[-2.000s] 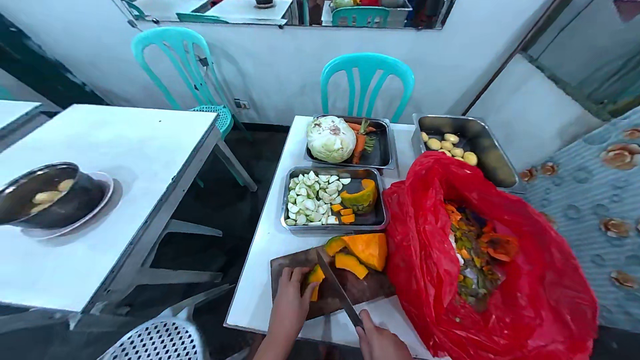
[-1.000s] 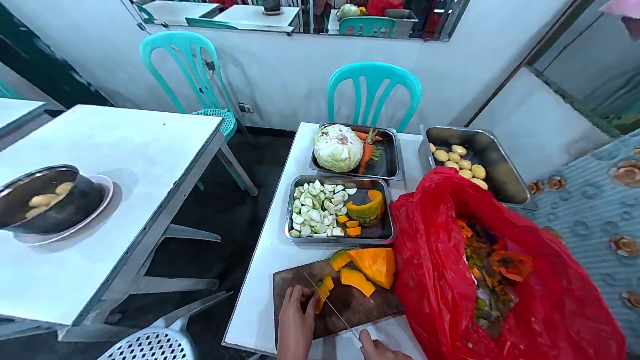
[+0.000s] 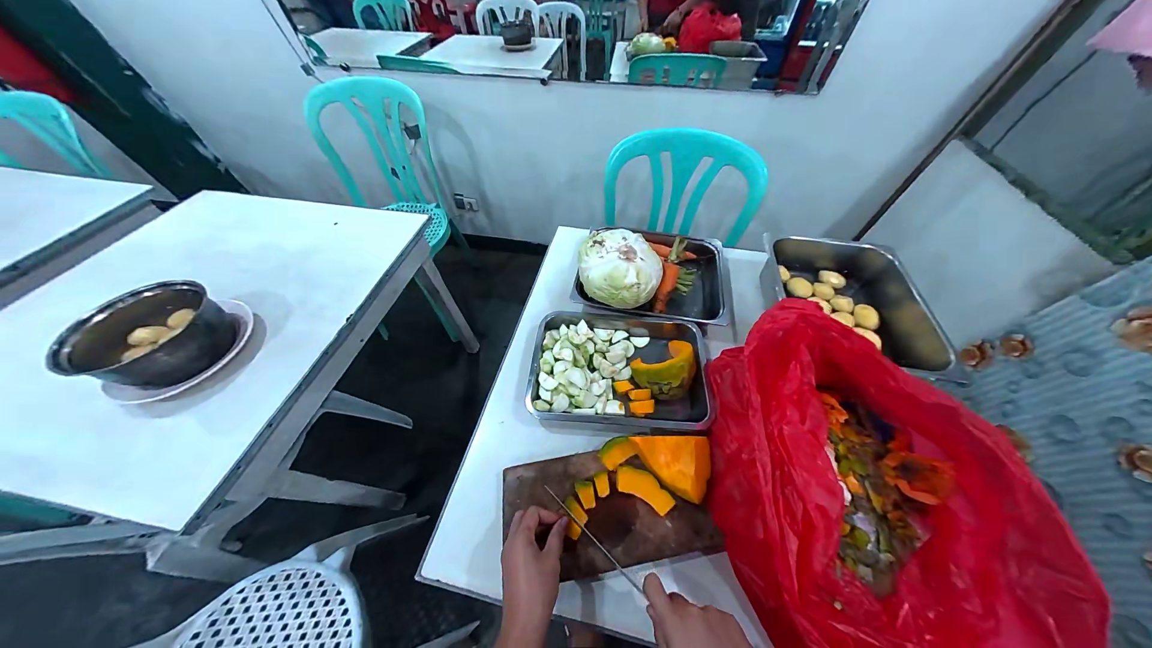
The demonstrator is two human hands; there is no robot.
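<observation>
On the brown cutting board (image 3: 648, 531) at the table's near edge, my left hand (image 3: 533, 562) holds a piece of squash (image 3: 576, 515) with its fingertips. My right hand (image 3: 688, 616) grips the handle of a kitchen knife (image 3: 594, 542), whose blade lies against that piece, beside my left fingers. Small cut squash chunks (image 3: 594, 486) sit just beyond the blade. A curved squash slice (image 3: 643, 489) and a large squash wedge (image 3: 677, 463) rest toward the board's back right. Behind the board, a metal tray (image 3: 621, 421) holds chopped pale green vegetable pieces, squash cubes and a green-skinned squash piece.
A red plastic bag (image 3: 765, 468) of peelings stands at the right. Farther back are a tray with a cabbage (image 3: 619, 268) and carrots (image 3: 668, 286), and a metal pan (image 3: 913, 306) of peeled potatoes. A pot (image 3: 153, 333) stands on the left table; a white chair (image 3: 279, 607) is near.
The squash piece under my left hand has been cut into smaller chunks, which now stand apart on the board. The knife has moved to the left on the board since two seconds ago.
</observation>
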